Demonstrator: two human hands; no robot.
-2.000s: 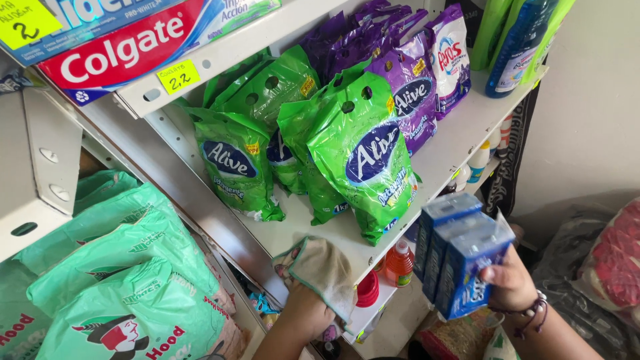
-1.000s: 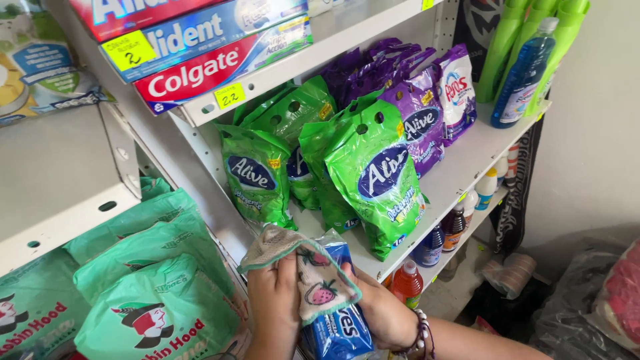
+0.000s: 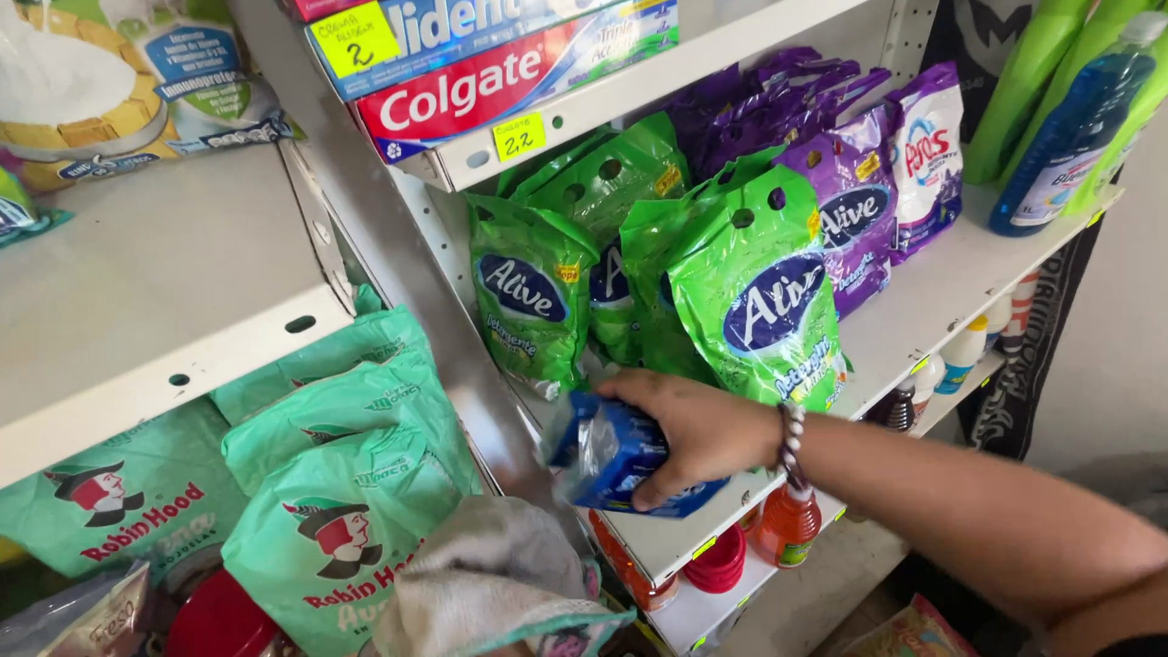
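My right hand (image 3: 698, 433), with a beaded bracelet at the wrist, grips a bundle of blue packets (image 3: 620, 461) at the front left of the metal shelf. Just behind the bundle stand green Alive detergent bags (image 3: 776, 301), one of them at the left (image 3: 529, 292). A pale cloth with a turquoise edge (image 3: 502, 584) is at the bottom centre; it covers the place where my left hand would be, and no part of that hand shows.
Purple detergent bags (image 3: 853, 219) and a blue liquid bottle (image 3: 1077, 137) stand farther right. Colgate boxes (image 3: 474, 87) lie on the shelf above. Robin Hood bags (image 3: 319, 538) fill the lower left. A white shelf edge (image 3: 182, 365) juts in at left. Red-orange bottles (image 3: 789, 525) stand below.
One second ago both hands were together with the cloth and the blue packets below the shelf. Now my right hand has the packets at the shelf's front, and the cloth is apart, lower left.
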